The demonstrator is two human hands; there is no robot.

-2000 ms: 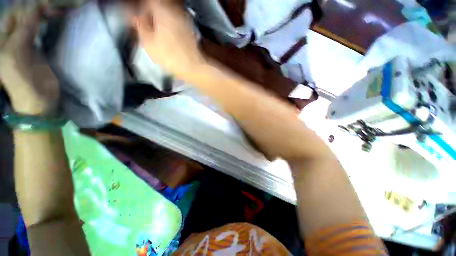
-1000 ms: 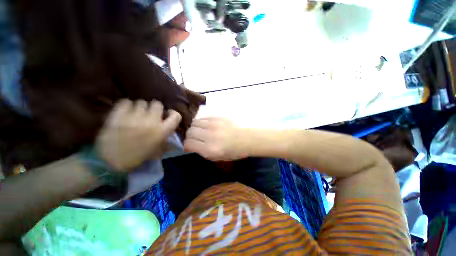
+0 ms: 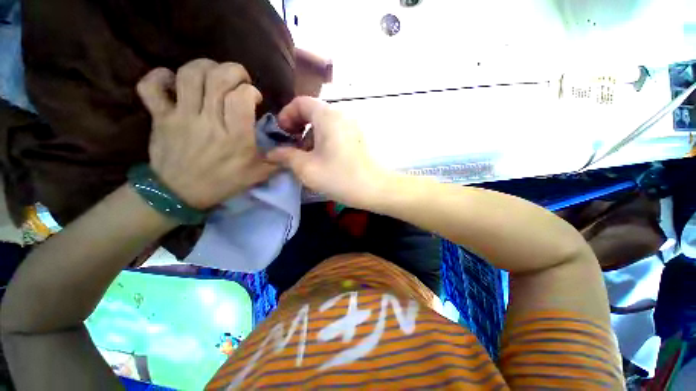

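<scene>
A brown fabric panel (image 3: pixel 84 92) lies bunched at the upper left, over the table's edge. A pale grey-white fabric piece (image 3: pixel 252 229) hangs below my hands at the table's front edge. My left hand (image 3: pixel 202 134) lies on the brown fabric with curled fingers and holds the cloth beside the pale piece. My right hand (image 3: pixel 328 153) pinches a folded bit of the pale piece between thumb and fingers, close to my left hand. Their fingertips partly hide the fold.
The white machine table (image 3: pixel 427 130) stretches to the right, with a ruler tape (image 3: pixel 450 169) along its front edge. A green printed board (image 3: pixel 183 321) is at lower left. A blue crate (image 3: pixel 477 286) and brown and white cloth (image 3: pixel 626 229) are at lower right.
My hands have moved up slightly with the cloth. My right hand has turned from a closed fist to a pinch. More of the pale piece shows below my hands.
</scene>
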